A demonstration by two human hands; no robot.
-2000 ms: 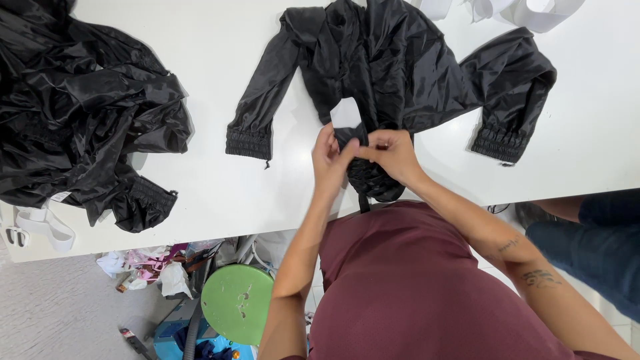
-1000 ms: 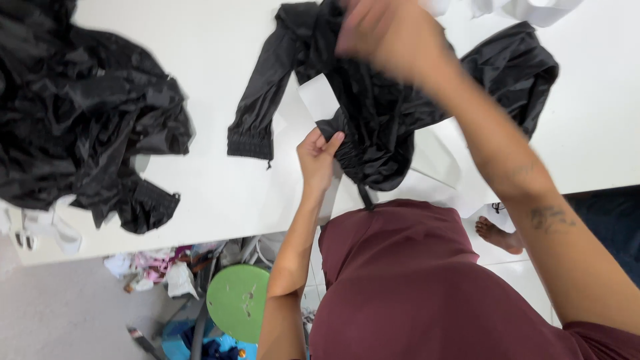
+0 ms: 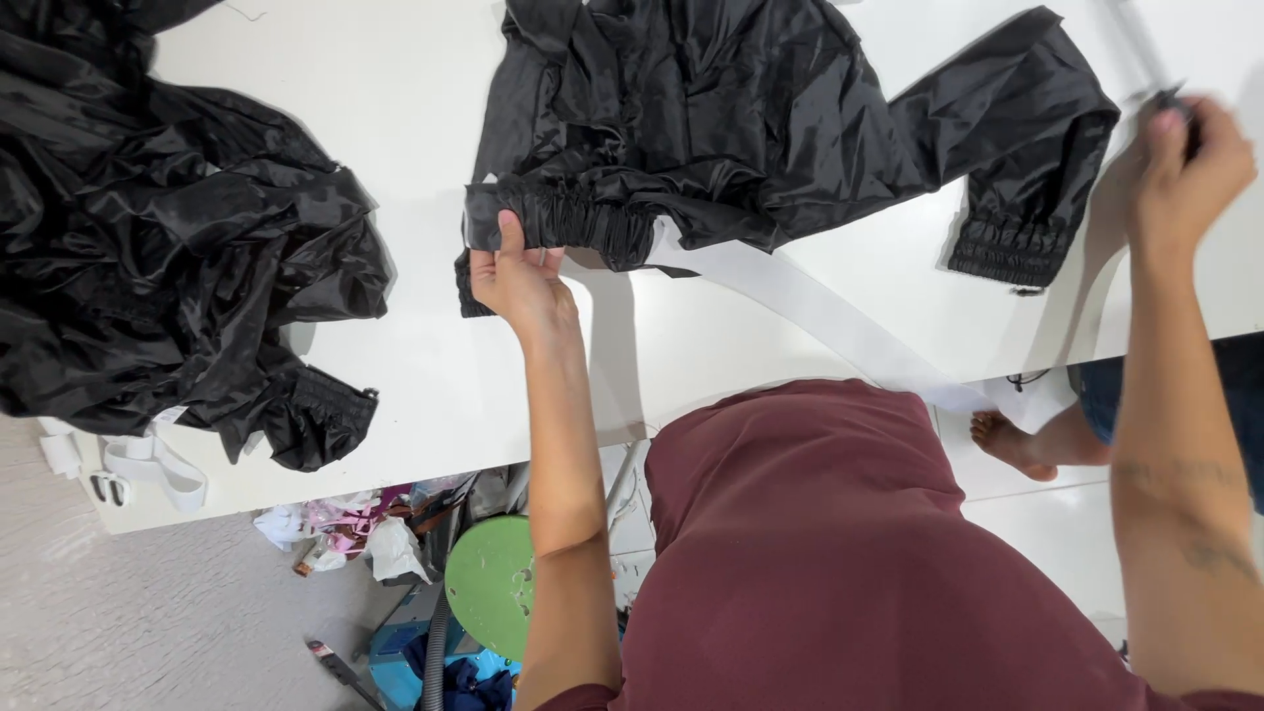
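Note:
My left hand [image 3: 523, 281] grips the gathered waistband [image 3: 583, 219] of a black satin-like garment [image 3: 731, 128], near the band's left end. From the right part of that band a wide white elastic strip [image 3: 829, 311] comes out and hangs over the table's front edge. Far to the right, my right hand [image 3: 1190, 168] is raised and closed on a small dark object [image 3: 1170, 104]; blur hides what it is. The garment's cuffed sleeve [image 3: 1017, 237] lies folded just left of that hand.
A second black garment [image 3: 168, 247] covers the left of the white table [image 3: 425, 395]. White straps [image 3: 163, 469] lie at the lower left corner. Below stand a green round stool [image 3: 494, 583] and scraps [image 3: 346, 523]. Another person's bare foot [image 3: 1012, 444] is at right.
My right hand has moved out to the right from over the garment. The waistband, bunched near my left hand before, is now spread sideways, and a long white strip shows from it.

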